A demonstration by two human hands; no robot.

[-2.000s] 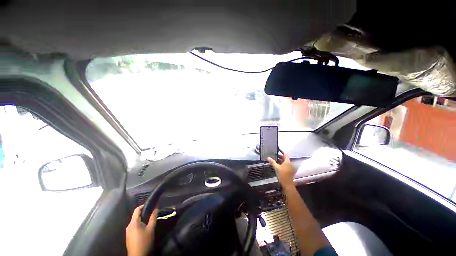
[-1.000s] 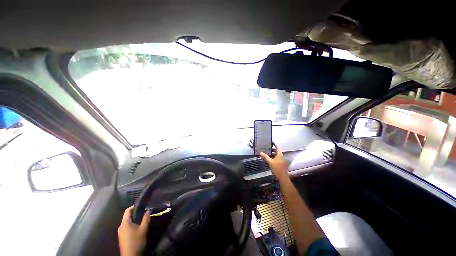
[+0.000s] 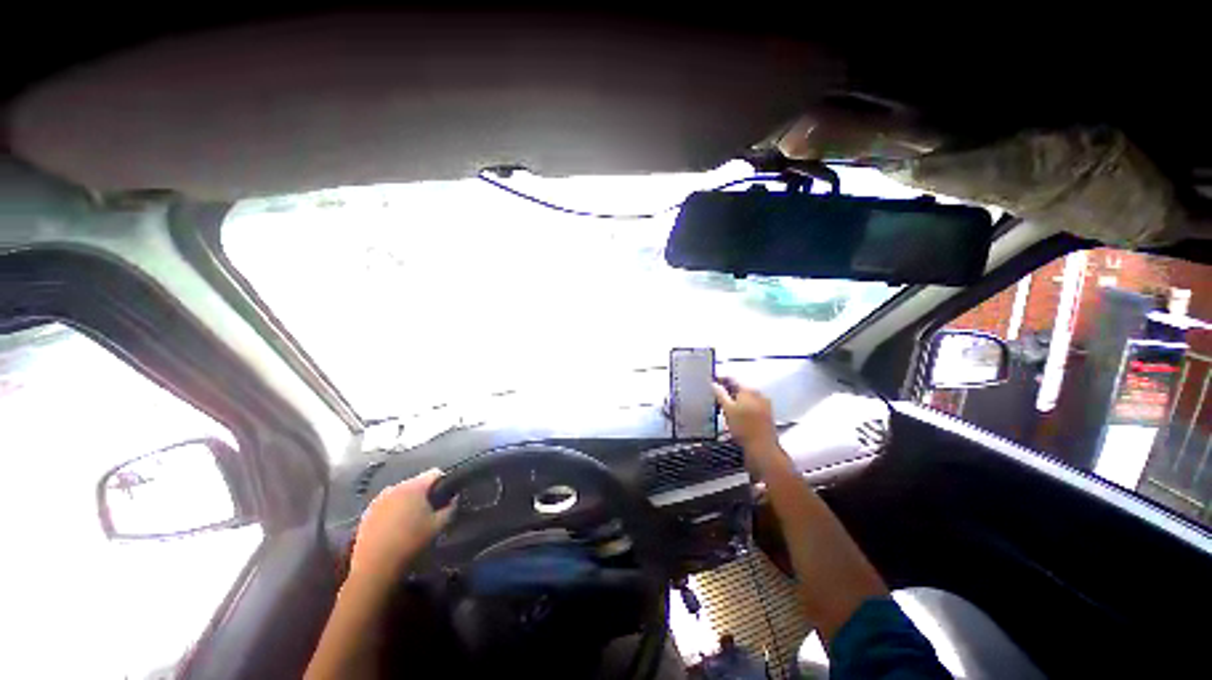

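Observation:
The steering wheel (image 3: 585, 465) is a large black ring at the lower centre. My left hand (image 3: 405, 518) is closed around its upper left rim. The smartphone (image 3: 693, 393) stands upright on the dash top, right of the wheel, with a pale screen. My right hand (image 3: 744, 404) is at the phone's right edge with the fingers towards the screen. I cannot tell whether it touches the phone. The holder behind the phone is mostly hidden.
A rear-view mirror (image 3: 829, 237) hangs at the top centre with a cord beside it. Wing mirrors show outside the left window (image 3: 170, 490) and right window (image 3: 966, 360). A grey passenger seat (image 3: 960, 638) is at lower right. The view ahead is washed out; railings stand outside right.
My left hand has moved up the wheel rim from the left side. My right hand has shifted from the phone's lower edge up to its right edge. The scene outside the right window has changed.

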